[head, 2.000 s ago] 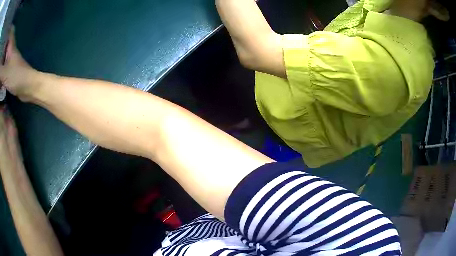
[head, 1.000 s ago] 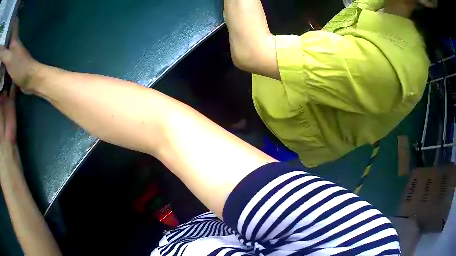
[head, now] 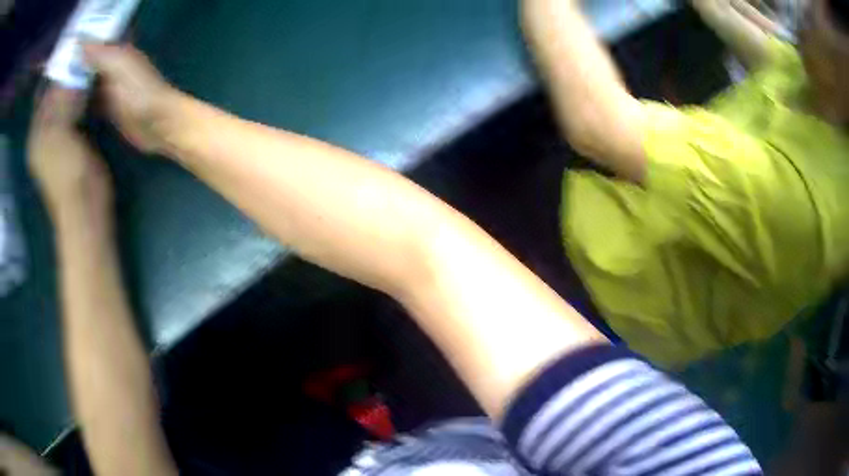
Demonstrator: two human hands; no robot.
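A slim white carton with dark print [head: 91, 39] is in the upper left, blurred. My right hand [head: 135, 93] is closed on its lower right side. My left hand [head: 70, 149] is at its lower end, just below and beside my right hand, with the fingertips against the carton. Blur and the hands hide the carton's near end, and its top is cut off by the picture's edge.
The dark green table [head: 344, 65] has a pale edge running diagonally. A person in yellow-green [head: 707, 232] sits to the right, forearms over the table. Blurred white pieces [head: 9, 232] lie at the left edge. A red object [head: 372, 416] is below the table.
The view has shifted, so my hands, the carton and the person in yellow-green appear farther right. More of the carton and my left hand shows. White pieces have come into view at the left edge.
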